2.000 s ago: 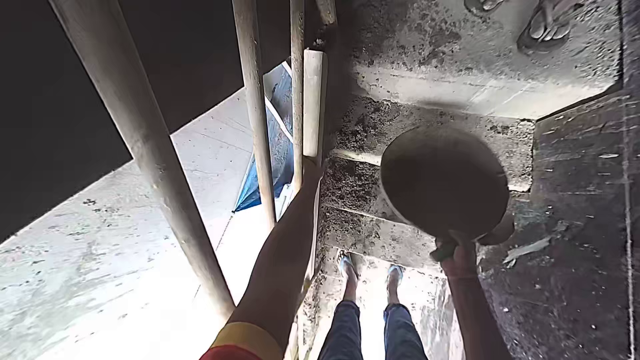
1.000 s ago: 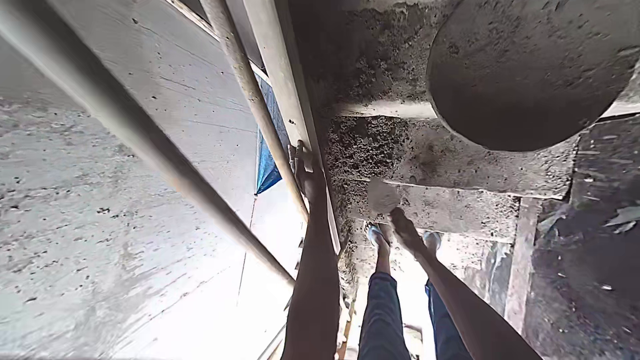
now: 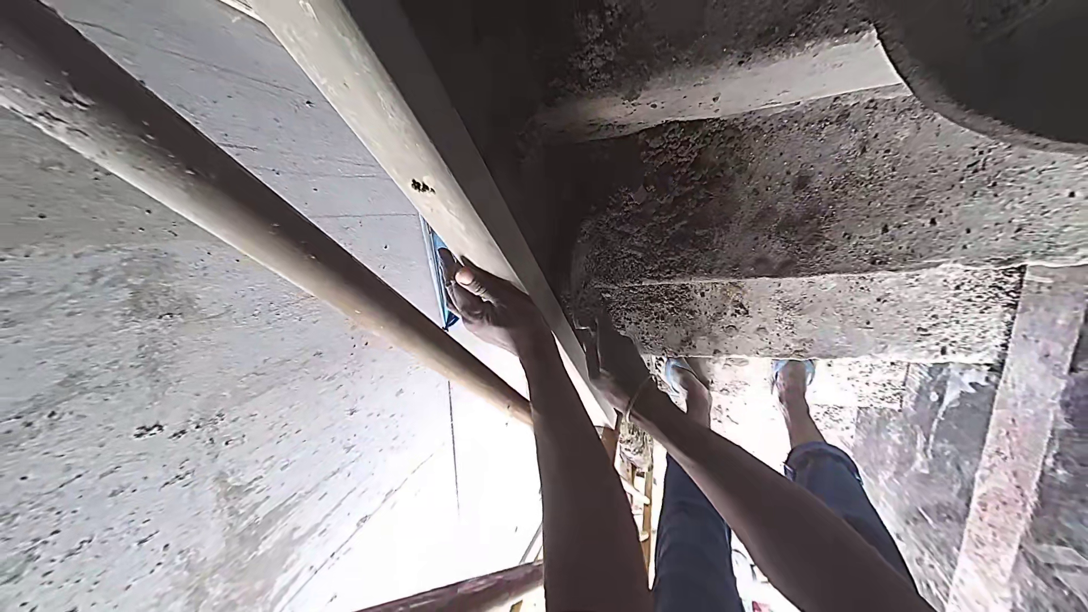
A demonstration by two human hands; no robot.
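Note:
My left hand (image 3: pixel 489 302) lies curled over a pale board (image 3: pixel 501 204) that slants down along the stair edge, its thumb and fingers on the board's left side. Close to its right, my right hand (image 3: pixel 616 361) is at the board's other side, beside the concrete step (image 3: pixel 816 319). That hand is dark and partly in shadow, so whether it holds anything cannot be told. A large round dark pan (image 3: pixel 1003 72) rests on the upper steps at the top right, cut off by the frame.
A thick pole (image 3: pixel 280 229) slants across the left side in front of a pale, speckled wall (image 3: pixel 153 357). Blue material (image 3: pixel 440 280) shows behind the board. My feet in sandals (image 3: pixel 792 374) stand below the concrete steps. At the right is a plank (image 3: pixel 1011 442).
Two seconds ago my right hand held the round pan; one second ago it held a flat pale tool beside the steps. It has since moved left to the board. The view has shifted closer to the board.

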